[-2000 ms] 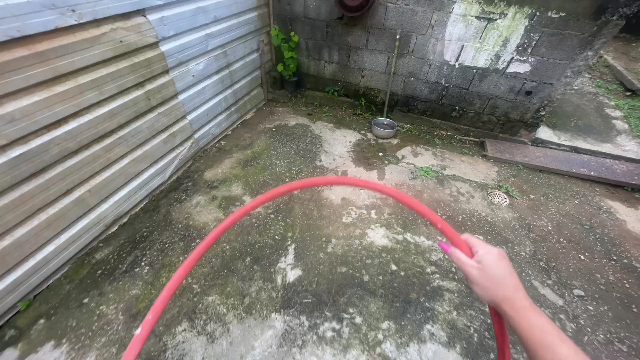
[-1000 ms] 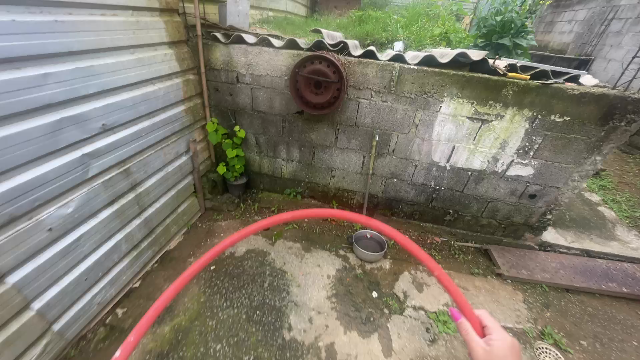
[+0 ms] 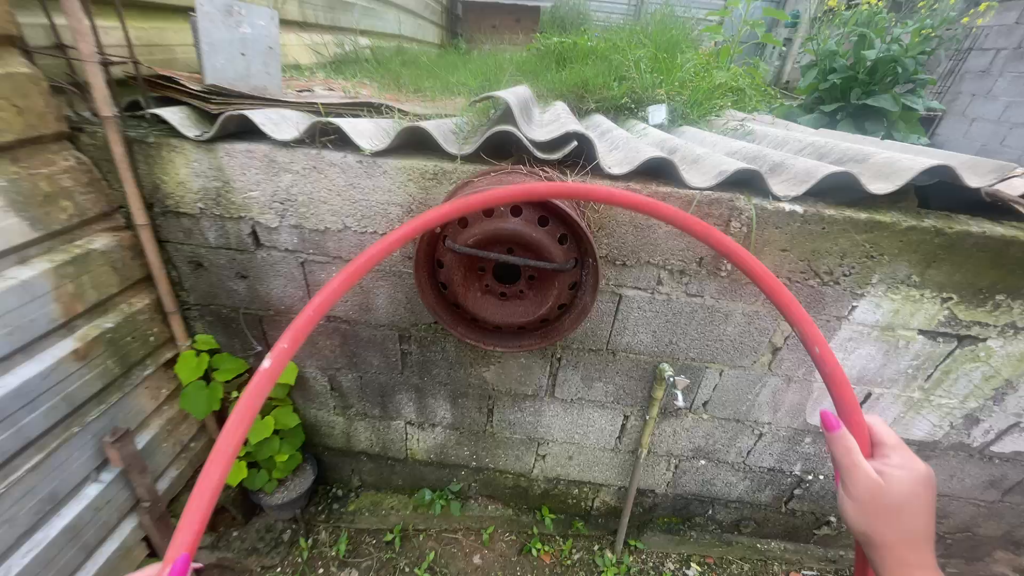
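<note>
A thick red hose [image 3: 560, 190] arches across the head view. At the lower right, my right hand [image 3: 888, 488] is closed around it, thumb with a pink nail pointing up. Only fingertips of my left hand [image 3: 172, 566] show at the bottom left edge, against the other side of the hose. Behind the top of the arch, a rusty steel wheel rim [image 3: 508, 296] with a curved bar across its face is mounted on the block wall. Lower down, an outdoor tap [image 3: 676, 384] stands on an upright pipe near the wall.
The concrete block wall [image 3: 688, 328] carries corrugated roofing sheets [image 3: 624, 144] along its top. A potted plant [image 3: 276, 448] stands in the left corner, beside a corrugated metal fence [image 3: 72, 344] and a thin pole [image 3: 132, 176]. Grass [image 3: 608, 64] grows beyond the wall.
The view has tilted up and neared the wall, and the metal bowl on the ground has left it. Fingertips of my left hand have come into view; my right hand still holds the hose.
</note>
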